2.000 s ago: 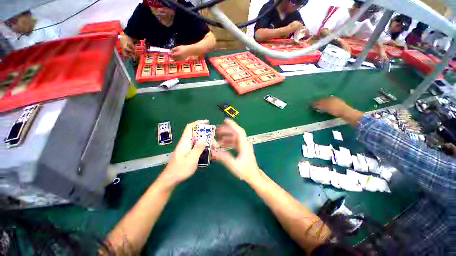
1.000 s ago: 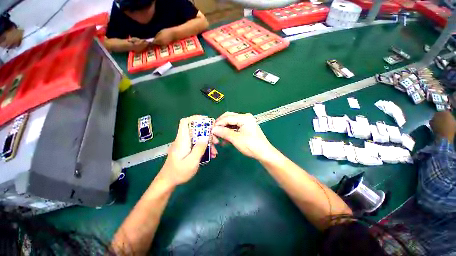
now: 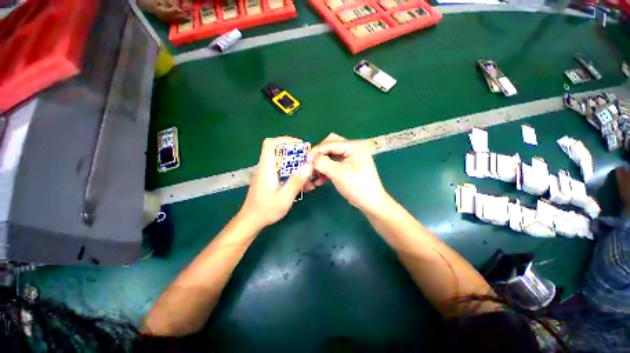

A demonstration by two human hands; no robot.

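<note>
A phone assembly (image 3: 293, 160) is held upright in my left hand (image 3: 271, 189), its white keypad face with blue round spots turned up. The lower part of the phone is mostly hidden by my left thumb and fingers. My right hand (image 3: 345, 169) is at the keypad's right edge, thumb and forefinger together. Whether these fingertips pinch a small part cannot be seen.
A phone unit (image 3: 168, 149), a yellow-and-black handset (image 3: 282, 98) and more units lie on the green belt. Red trays (image 3: 356, 43) stand beyond. White parts (image 3: 528, 176) lie in rows at right. A grey machine housing (image 3: 103, 158) stands at left. A person's sleeve (image 3: 611, 251) is at right.
The view has tilted down and shifted. My right hand has come from apart to touching the keypad's edge. The other person's hand has drawn back from the belt.
</note>
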